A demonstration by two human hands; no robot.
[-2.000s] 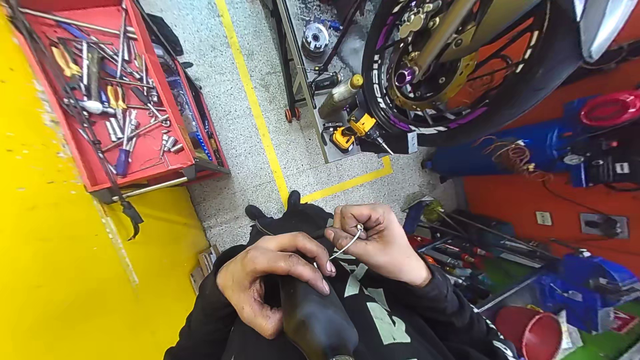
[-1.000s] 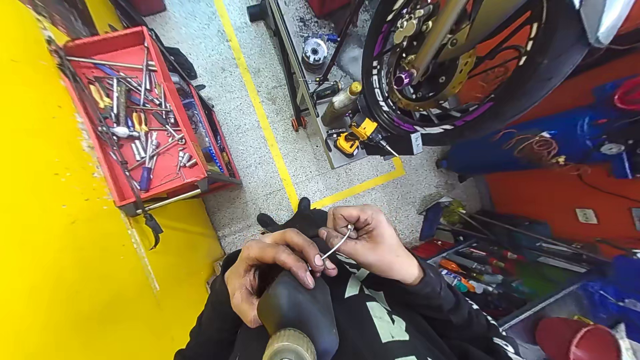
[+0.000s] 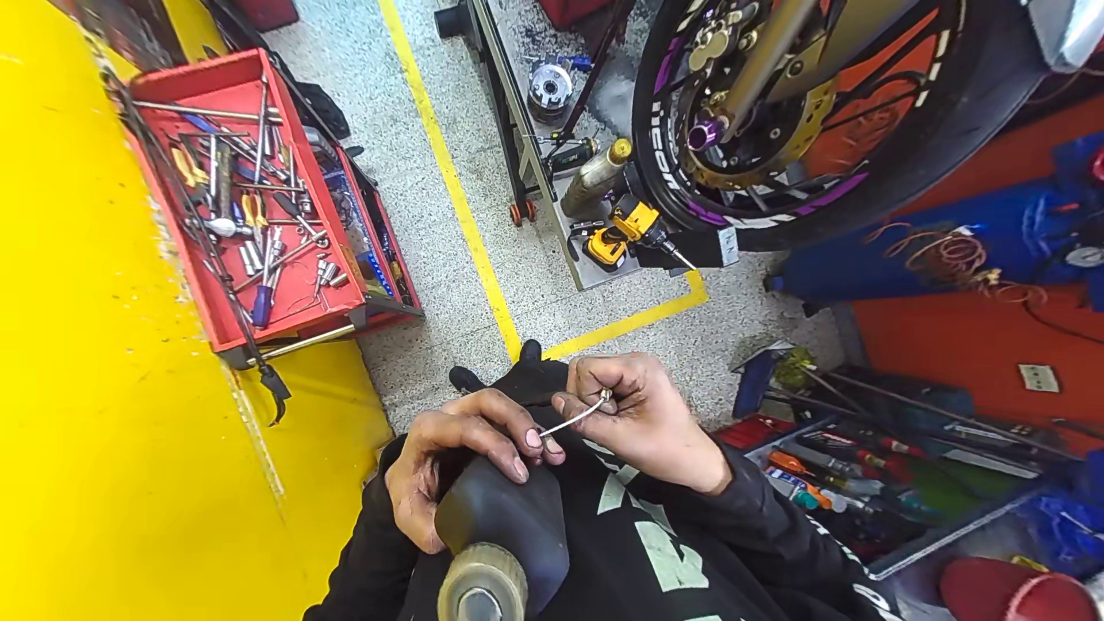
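Note:
Close to my body, my left hand (image 3: 466, 448) is closed around a dark plastic bottle (image 3: 509, 526) with a pale ribbed cap, tilted so the cap faces the camera. The same hand's thumb and fingertips pinch one end of a thin, whitish cable or wire (image 3: 571, 423). At the cable's other end, a small metal end piece (image 3: 605, 395) sits between the thumb and fingers of my right hand (image 3: 642, 418). The cable bows slightly in the gap between the hands. My palms are hidden.
A red tray (image 3: 336, 297) of hand tools stands at left. A yellow cordless drill (image 3: 634, 220) lies on a metal platform (image 3: 595, 272) beside a motorcycle's front wheel (image 3: 664, 164). A blue tank (image 3: 992, 228) and a tool shelf (image 3: 940, 539) are at right.
The bottle has tilted so that its cap now faces the camera more than two seconds ago. Both hands keep their hold on the cable. The view has shifted somewhat.

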